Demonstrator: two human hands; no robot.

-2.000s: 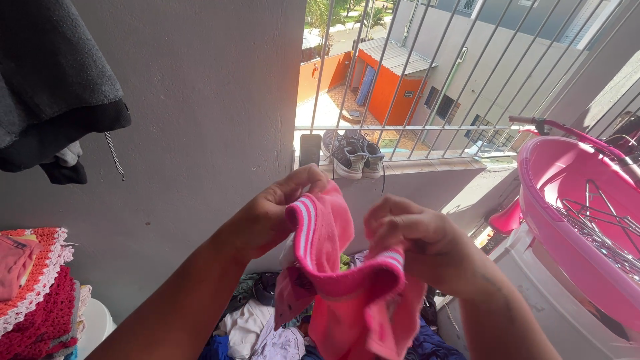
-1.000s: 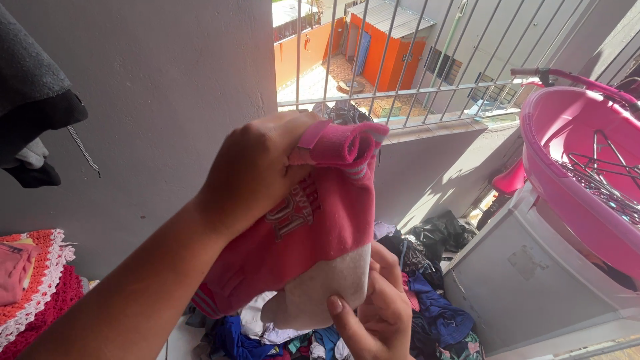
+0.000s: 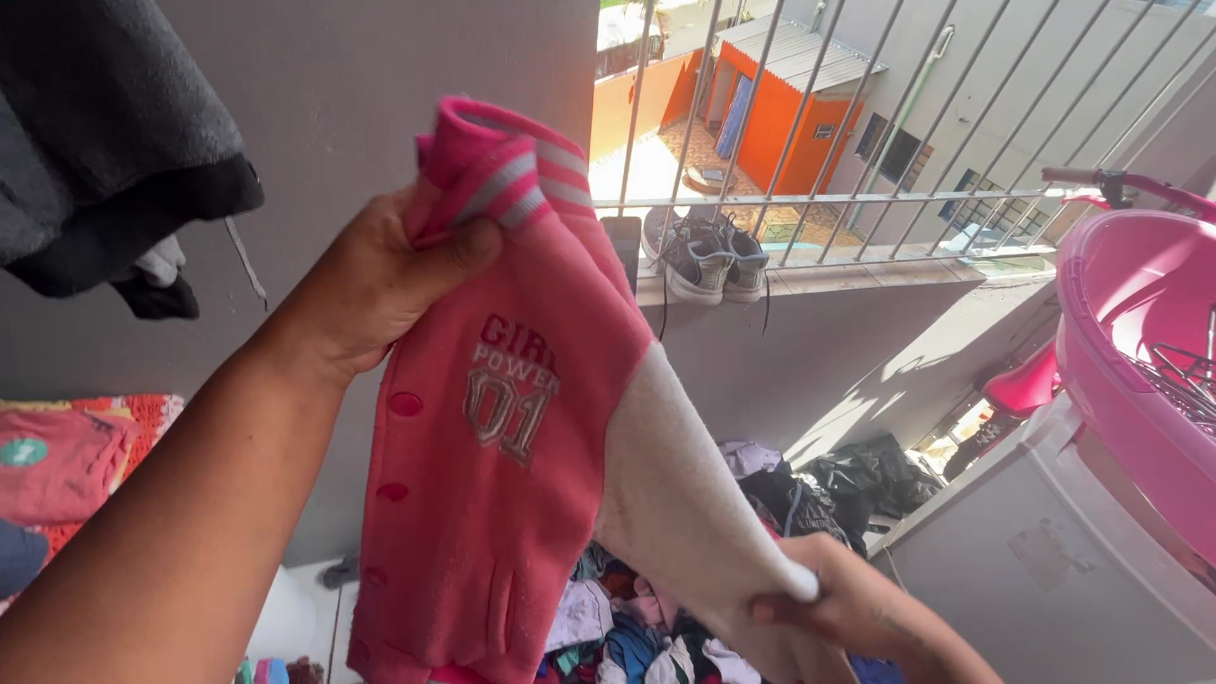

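Observation:
A pink jacket (image 3: pixel 513 408) with pale grey sleeves, round pink buttons and lettering on its chest hangs upright in front of me. My left hand (image 3: pixel 408 275) grips it by the striped ribbed collar, thumb toward me. Lower right, my right hand (image 3: pixel 836 598) pinches the pale sleeve (image 3: pixel 674 475) and holds it out to the side. The jacket's bottom edge runs partly out of view.
Loose clothes (image 3: pixel 636 627) lie heaped on the floor, with a black plastic bag (image 3: pixel 874 475) behind. Sneakers (image 3: pixel 712 256) sit on the ledge by metal bars. Right are a pink tub (image 3: pixel 1130 380) and white cabinet (image 3: pixel 1026 541); a grey garment (image 3: pixel 104 142) hangs left.
The jacket, bunched up two seconds ago, now hangs spread with its front toward me. My right hand has moved from beside the collar down to the sleeve.

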